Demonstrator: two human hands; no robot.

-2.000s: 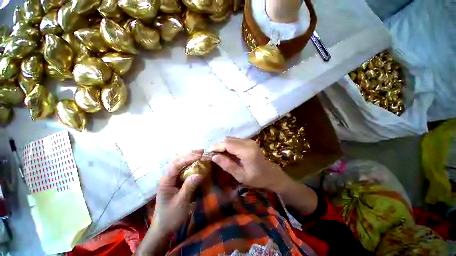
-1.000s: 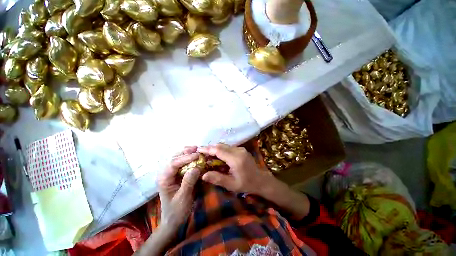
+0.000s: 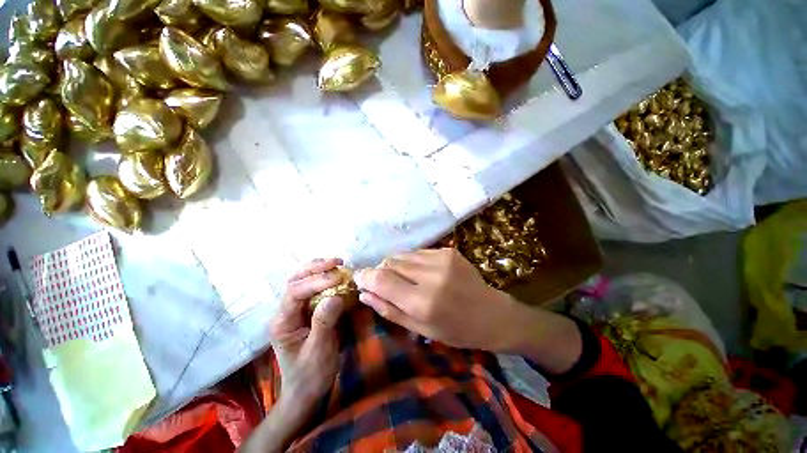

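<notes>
A shiny gold stuffed piece is held over the table's front edge, above my checked apron. My left hand grips it between thumb and fingers and covers part of it. My right hand is at the piece's right side, with thumb and forefinger pinched together at its edge. Whether a needle or thread is between those fingertips is too fine to see.
Gold ingots are heaped at the table's back left. A plush figure's brown base and a pen-like tool stand back right. Right: a cardboard box and white sack holding small gold pieces. Left: a red-marked sheet, yellow paper.
The right hand has gone from cupping the piece's right side to a pinch at its edge, with its back turned up more. The left hand still holds the piece. The view has shifted slightly.
</notes>
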